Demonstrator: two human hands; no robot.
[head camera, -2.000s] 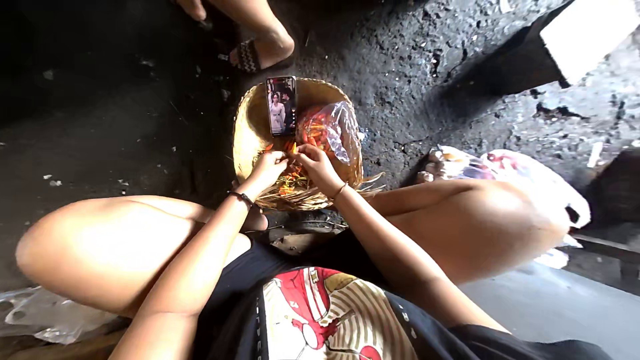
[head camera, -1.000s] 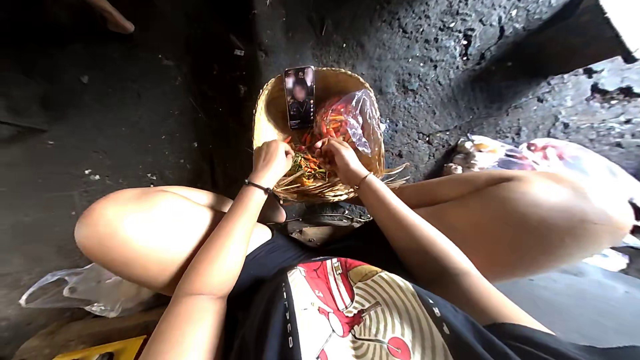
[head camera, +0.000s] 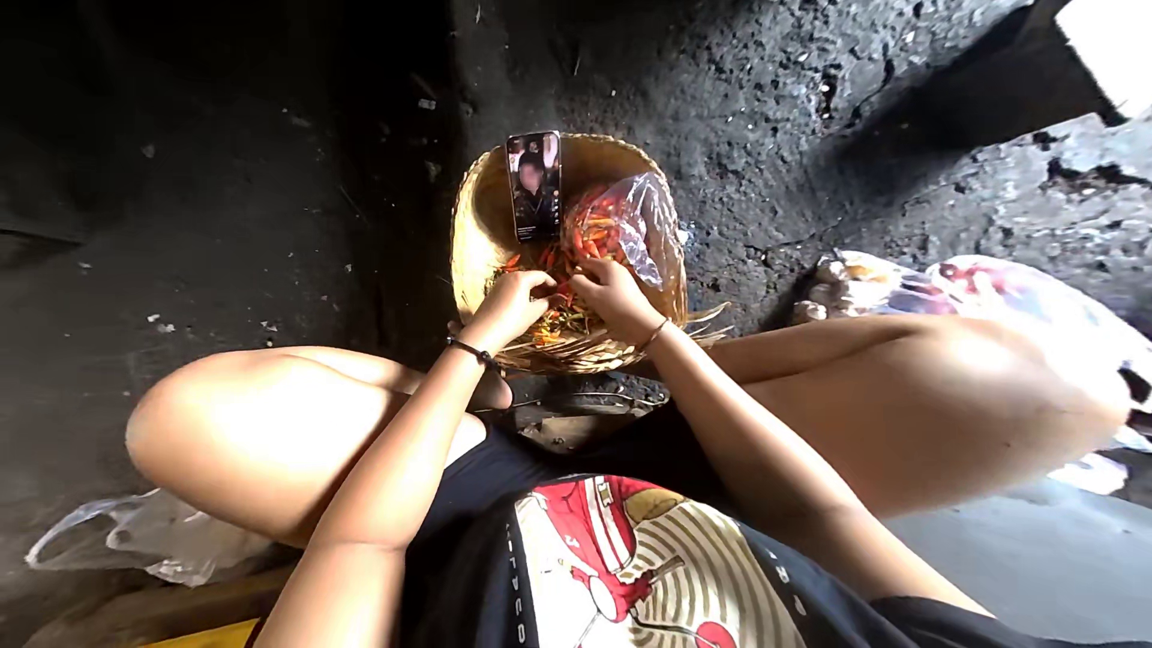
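Observation:
A round woven basket (head camera: 468, 225) stands between my legs. In it lie small red and orange chili peppers (head camera: 567, 310), loose and mixed with green stems. A clear plastic bag (head camera: 634, 229) of red chilies fills the basket's right side. A smartphone (head camera: 535, 187) with a lit screen leans at the far left inside. My left hand (head camera: 517, 306) is over the loose chilies, fingertips curled inward; whether it pinches one cannot be made out. Close beside it, my right hand (head camera: 612, 292) has its fingertips at the near edge of the bag, and what they hold is too small to tell.
White and pink plastic bags (head camera: 1017, 288) lie on the rough dark floor at the right, beyond my leg. A clear plastic bag (head camera: 171, 540) is at the lower left, near a yellow edge (head camera: 202, 635). A pale-topped block (head camera: 1111, 49) stands at the upper right.
Both hands remain over the chilies; my fingertips, close together two seconds ago, are now a little apart. Another person's foot, seen at the top in the earlier frames, is out of view.

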